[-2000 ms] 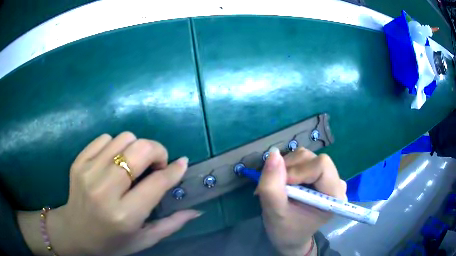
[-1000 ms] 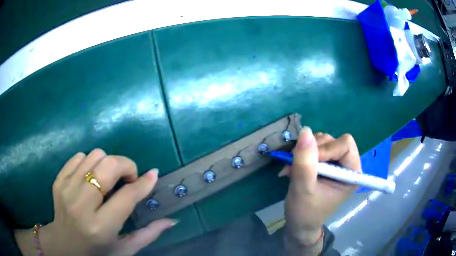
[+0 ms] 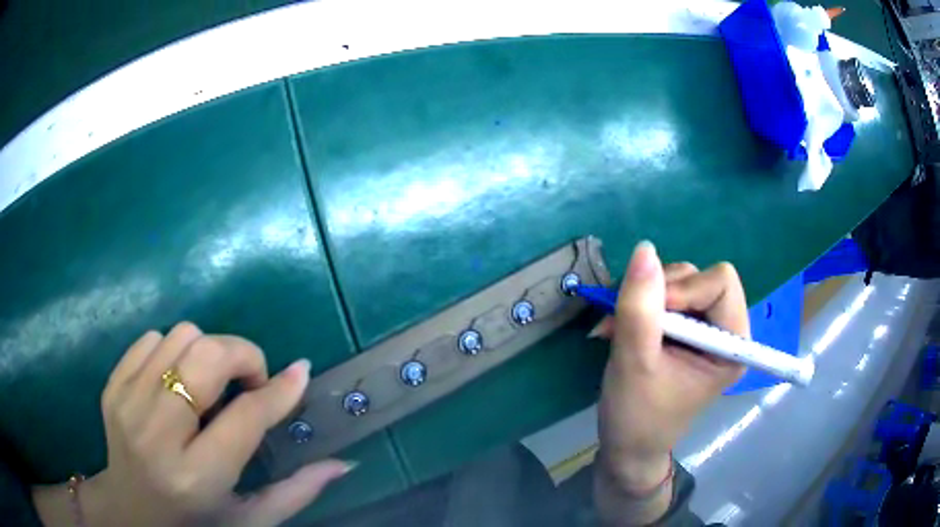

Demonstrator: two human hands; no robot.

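Note:
A flat grey-brown bar (image 3: 443, 355) with a slanted row of several round silver-blue screw heads lies on the green bench mat. My left hand (image 3: 206, 427) grips the bar's left end between thumb and index finger; that end is partly hidden by the hand. My right hand (image 3: 660, 371) holds a marker pen (image 3: 737, 350) with a white barrel and blue front end. The pen tip is at the rightmost screw head (image 3: 571, 284), near the bar's notched right end.
A blue bin (image 3: 765, 82) with white crumpled material stands at the bench's right end, beside a round silver-topped container (image 3: 855, 84). A white rail (image 3: 412, 41) runs along the far edge. Blue objects and a shiny floor show beyond the right edge.
The pen has moved along the row from a middle screw head to the rightmost one. The bar, hands, bin and mat seam sit further left in the picture.

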